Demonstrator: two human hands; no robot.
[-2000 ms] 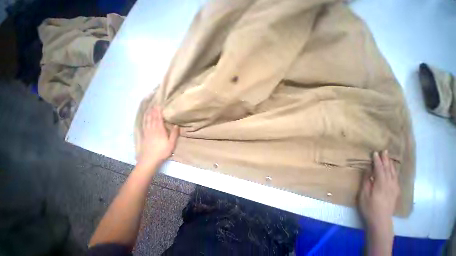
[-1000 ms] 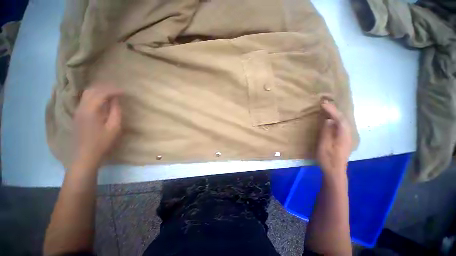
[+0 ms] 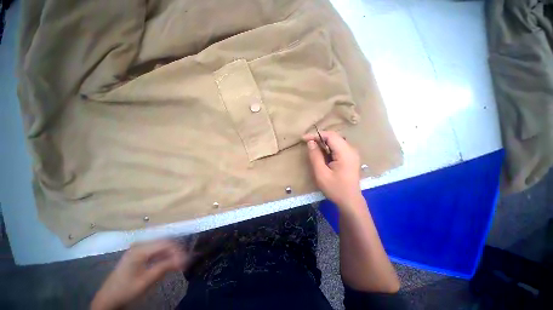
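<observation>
A tan jacket (image 3: 164, 139) lies spread on the pale table, its front edge with several snap fasteners (image 3: 216, 205) along the near table edge. A patch pocket (image 3: 303, 85) with a buttoned pocket flap (image 3: 245, 112) faces up. My right hand (image 3: 336, 166) holds small thread snips (image 3: 321, 139), mostly hidden in the fingers, tips pointing up at the pocket's near edge. My left hand (image 3: 148, 266) is blurred, off the jacket, in front of the table edge; whether its fingers hold anything cannot be seen.
A blue plastic bin (image 3: 430, 218) stands below the table edge at the right. Another tan garment (image 3: 524, 91) hangs over the table's right side. The pale table (image 3: 424, 72) shows beside the jacket. My dark clothing (image 3: 254, 260) carries thread scraps.
The view has shifted. My left hand has come off the jacket, down towards my body. My right hand has moved to the pocket's near edge, and the snips now show in it.
</observation>
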